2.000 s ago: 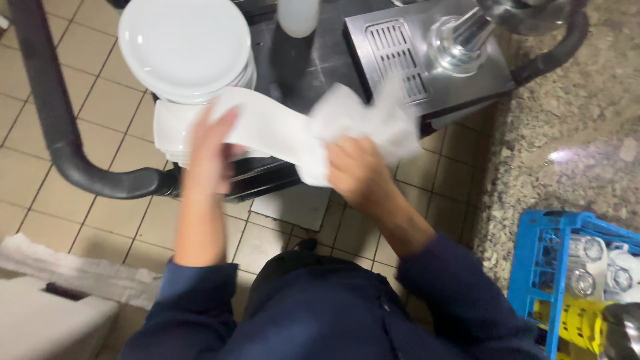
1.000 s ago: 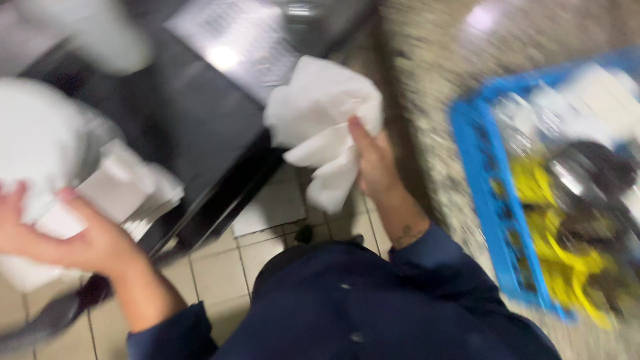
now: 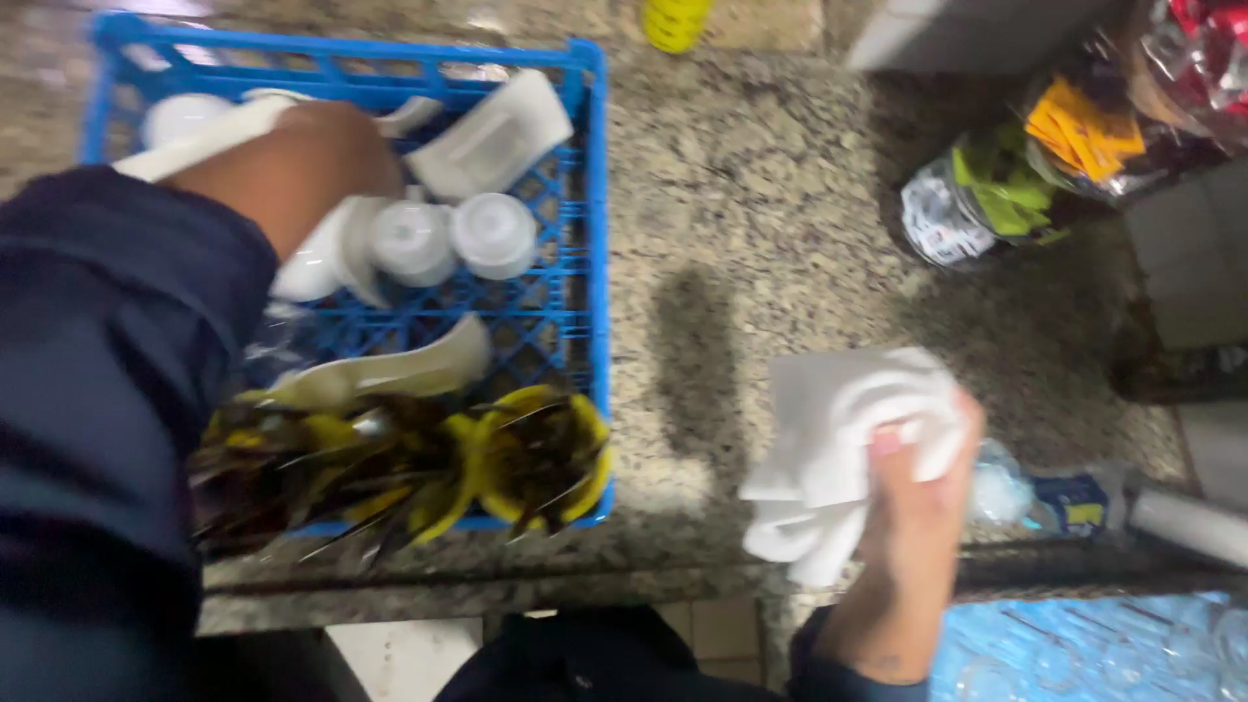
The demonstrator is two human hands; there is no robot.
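My left hand (image 3: 336, 151) reaches into a blue plastic dish rack (image 3: 593, 322) at the left, its fingers mostly hidden behind the wrist, at a white elongated dish (image 3: 210, 141). Around it in the rack lie a white rectangular dish (image 3: 497, 136), small white cups (image 3: 492, 234) and a curved white dish (image 3: 390, 375). Yellow holders (image 3: 590, 444) full of cutlery fill the rack's near side. To the right, above the counter, my right hand (image 3: 921, 487) grips a crumpled white cloth (image 3: 848, 429).
The rack stands on a speckled granite counter (image 3: 721, 175). A yellow container (image 3: 675, 21) is at the far edge of view. Plastic-wrapped packages (image 3: 1004, 185) lie at the back right. At the lower right, glassware (image 3: 1082, 653) sits over a blue surface beyond the counter's near edge.
The view has swung right, from the stacked plates to the counter. My left hand has gone from beside the white dishes into the blue rack. The cloth is still in my right hand.
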